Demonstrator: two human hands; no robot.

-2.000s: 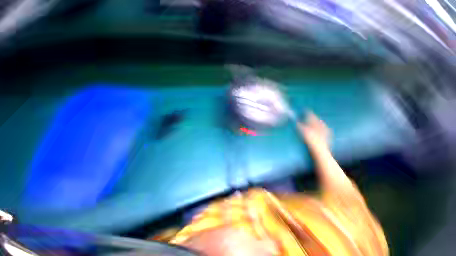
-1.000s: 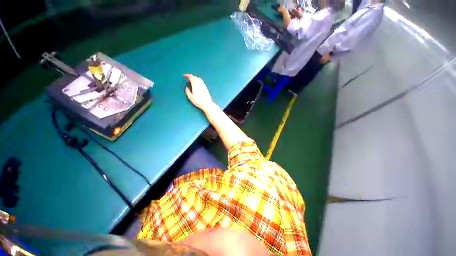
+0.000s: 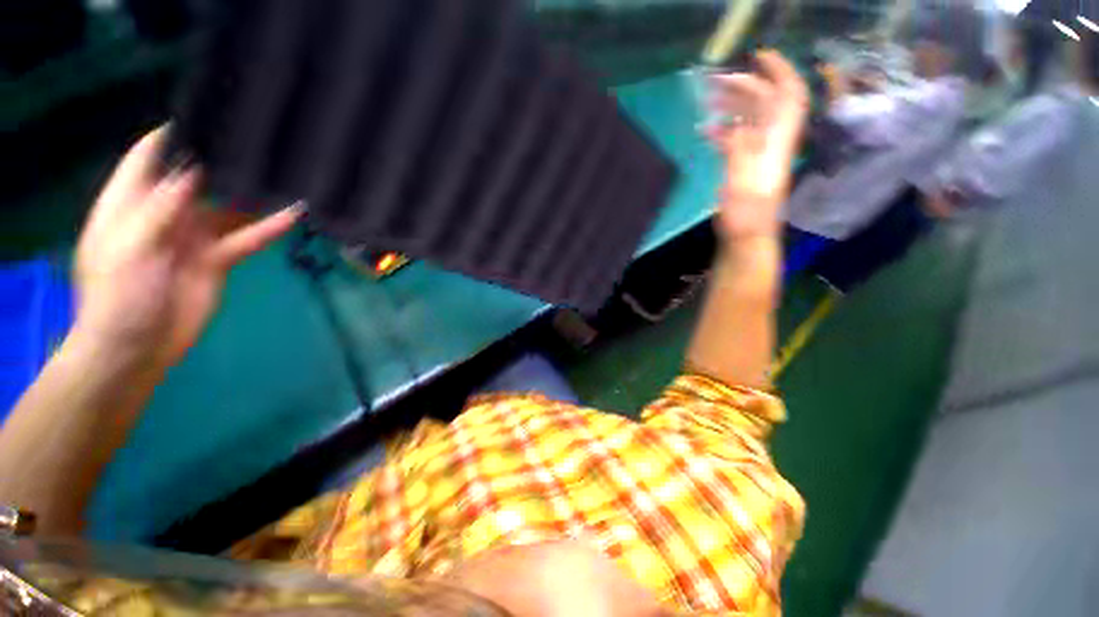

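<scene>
A black ribbed tray (image 3: 446,145) is held up in the air above the bench, close to the camera and tilted, with its top cut off by the picture's edge. My left hand (image 3: 157,247) grips its left end, thumb extended along the lower edge. My right hand (image 3: 757,139) is raised to the right of the tray, fingers spread and partly curled, apart from the tray and blurred; no object shows in it. The tray hides most of the bench unit; only its orange light (image 3: 388,263) shows below the tray.
The blue-green bench (image 3: 253,398) runs diagonally under the tray. A blue bin (image 3: 30,325) is at the left edge. Dark cables (image 3: 344,331) lie on the bench. People in pale clothing (image 3: 880,151) are at the upper right, blurred. The green floor has a yellow line (image 3: 805,331).
The black ribbed tray and my left hand have come into view. My right hand has risen from the bench. The view has shifted, with the blue bin now showing at left.
</scene>
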